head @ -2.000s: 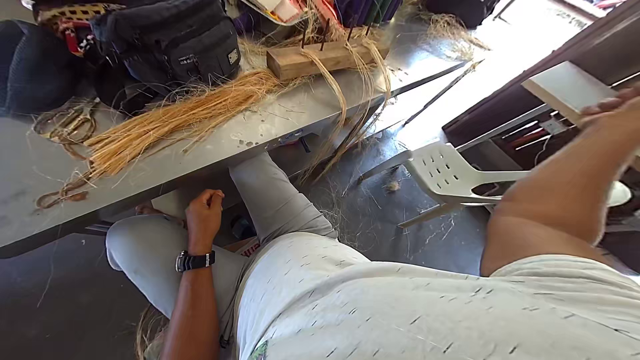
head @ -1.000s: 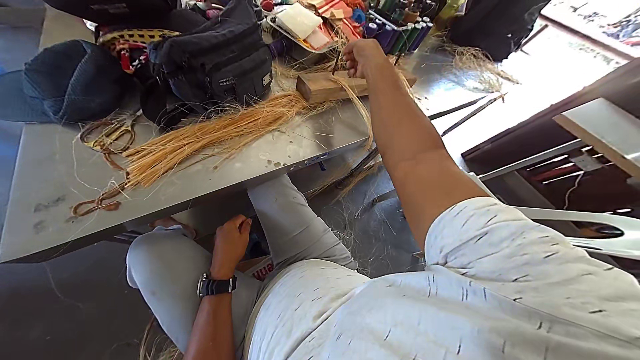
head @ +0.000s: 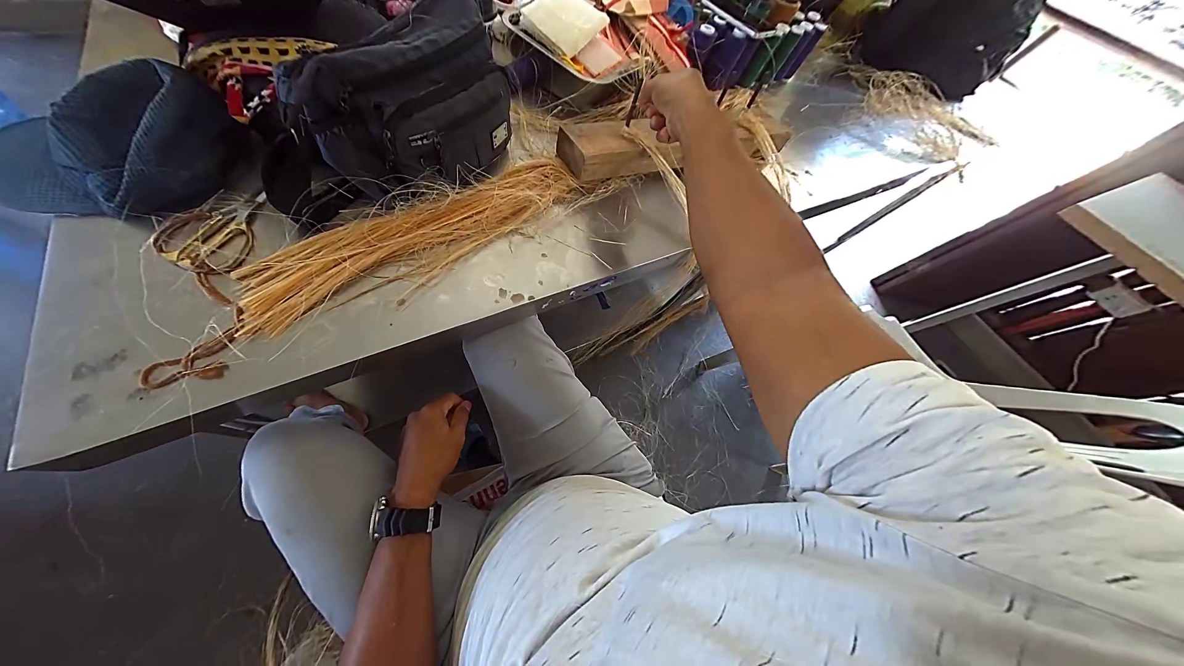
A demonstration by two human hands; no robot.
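My left hand (head: 433, 444), with a wristwatch above it, rests on my lap by the thigh, its fingers curled; whether it holds anything is hidden. My right hand (head: 673, 104) reaches over a wooden block (head: 606, 150) with upright metal spikes, its fingers curled at a spike and pale fibre strands. Exactly what it grips cannot be told. Strands of fibre (head: 668, 166) hang from the block over the table edge. Left of the block a bundle of straw-coloured fibres (head: 398, 236) lies along the metal table (head: 518, 277). Scissors (head: 217, 236) with yellowish handles lie beyond its left end.
A dark cap (head: 139, 139) and a black bag (head: 407, 102) stand at the back left. Behind the block are a tray (head: 564, 42) of items and thread spools (head: 740, 51). A white plastic chair (head: 1091, 402) is at the right, below a board (head: 1138, 227). Loose fibres litter the floor.
My right hand has moved from above the chair at the far right to the spiked block. My left hand has stayed on my lap. The view has shifted somewhat.
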